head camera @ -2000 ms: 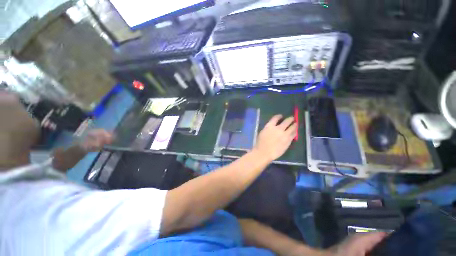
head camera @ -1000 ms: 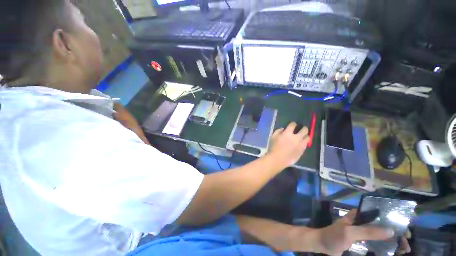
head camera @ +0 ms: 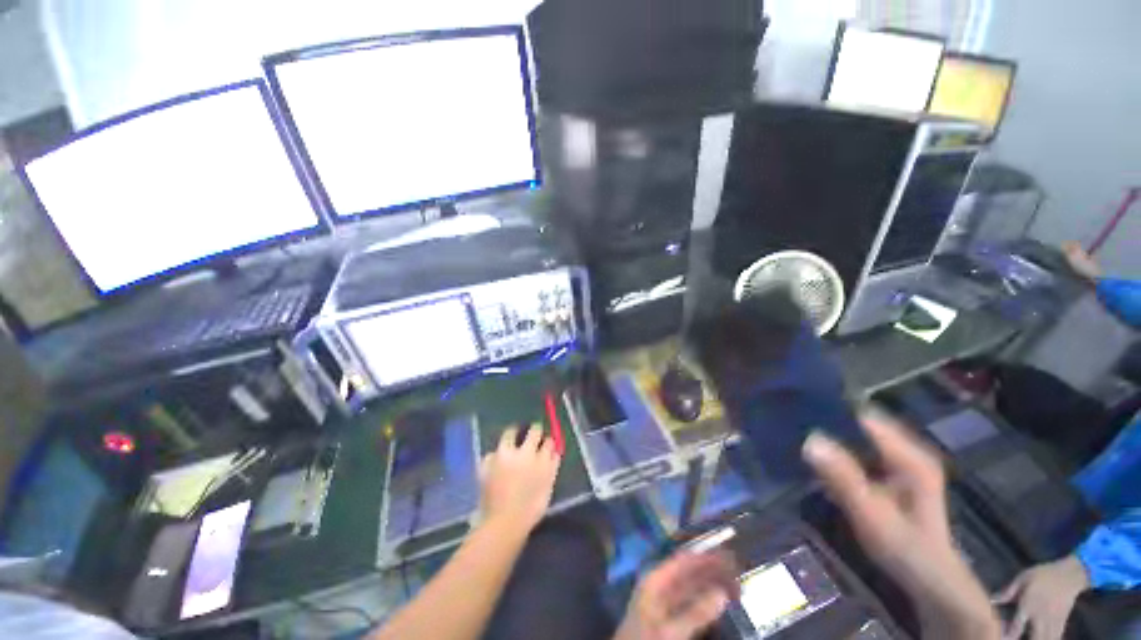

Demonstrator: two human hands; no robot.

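Note:
My left hand [head camera: 682, 600] is at the bottom centre, blurred, fingers apart, with nothing visible in it. My right hand [head camera: 895, 494] is raised at the lower right, blurred, with its fingers spread. A large, blurred dark blue and black shape [head camera: 795, 419] lies just above and left of it; whether the hand holds it I cannot tell. Between and below the hands, a black tray [head camera: 863, 613] holds a pale, silvery phone assembly [head camera: 776, 594] in a slot.
Another person's hand [head camera: 519, 475] rests on the green mat beside a red stick [head camera: 554, 423]. Two coupler plates [head camera: 632, 450] carry dark phones. A black mouse [head camera: 683, 391], a tester [head camera: 413, 338] and a round fan [head camera: 791, 288] stand behind. Another person's hand [head camera: 1049, 594] is far right.
The view has swung right and up. The shiny-wrapped item that was in my left hand no longer shows there. Both my hands now appear apart above the trays.

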